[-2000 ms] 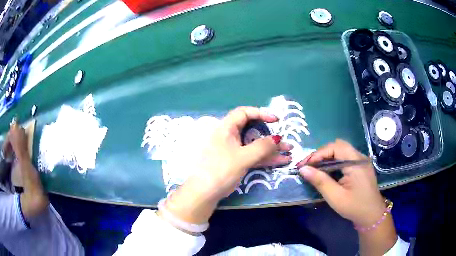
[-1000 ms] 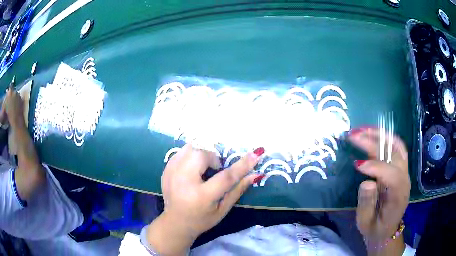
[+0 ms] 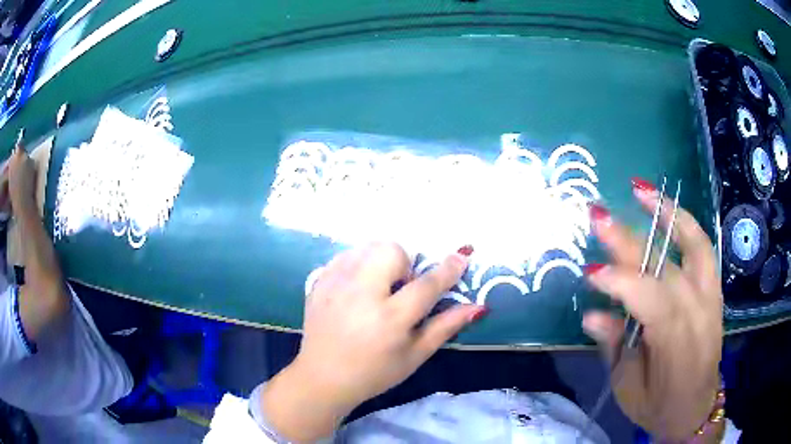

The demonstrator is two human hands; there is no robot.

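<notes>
The sticker sheets point(image 3: 425, 204) lie on the green bench in front of me, glaring white, with white arc stickers point(image 3: 558, 276) along their edges. My left hand point(image 3: 373, 321) lies at their lower edge, thumb and index finger a little apart. Its palm side is hidden, so I cannot tell whether it holds anything. My right hand point(image 3: 663, 295) is right of the sheets, slightly blurred, raised, with tweezers point(image 3: 656, 251) lying across it, tips up and apart. I see no sticker on the tips. A clear tray point(image 3: 707, 147) of black discs stands at the right, cut off by the picture's edge.
Another stack of sticker sheets point(image 3: 121, 173) lies at the left, near a neighbouring person's arm point(image 3: 39, 251). Discs point(image 3: 168, 43) sit spaced apart on the belt point(image 3: 347, 16) beyond the bench. A blue bin point(image 3: 30, 65) is at the far left. The bench edge curves below my hands.
The black disc seen in my left hand at first is no longer visible. My right hand has moved right, off the sheets, and the tweezers now point upward. The view has shifted.
</notes>
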